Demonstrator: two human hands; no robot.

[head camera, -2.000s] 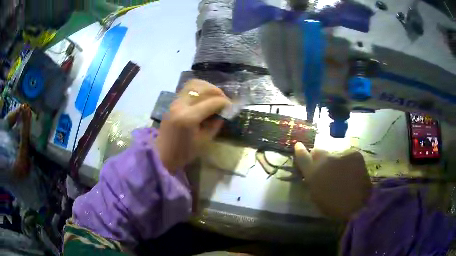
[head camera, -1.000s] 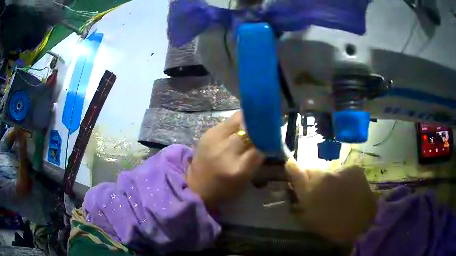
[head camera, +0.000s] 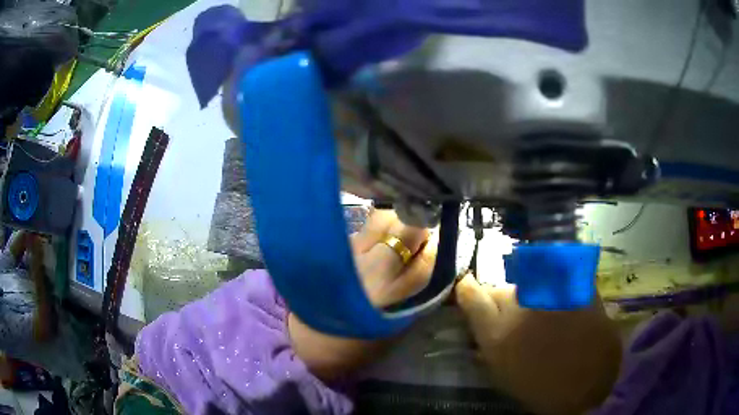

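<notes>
The sewing machine head (head camera: 478, 89) fills the top right, close to the camera. Its thick blue guard (head camera: 288, 186) crosses in front of my left hand (head camera: 389, 271), which wears a gold ring and has its fingertips near the needle area. My right hand (head camera: 543, 340) is just right of the needle area, thumb towards the bright light, partly behind the blue tension knob (head camera: 555, 275). Whatever lies under my fingertips is hidden. Grey sewn bands (head camera: 231, 215) lie left of the guard, mostly covered by it.
A dark maroon strip (head camera: 134, 215) lies along the table's left part, beside blue tape (head camera: 113, 162). A grey device with a blue disc (head camera: 23, 197) is at the far left, near another person's arm (head camera: 39, 284). A phone with a red screen (head camera: 715, 231) is at the right edge.
The dark strip between my hands has gone out of sight as both hands came to the needle area. The view has moved closer, so the guard and machine head look larger and hide more.
</notes>
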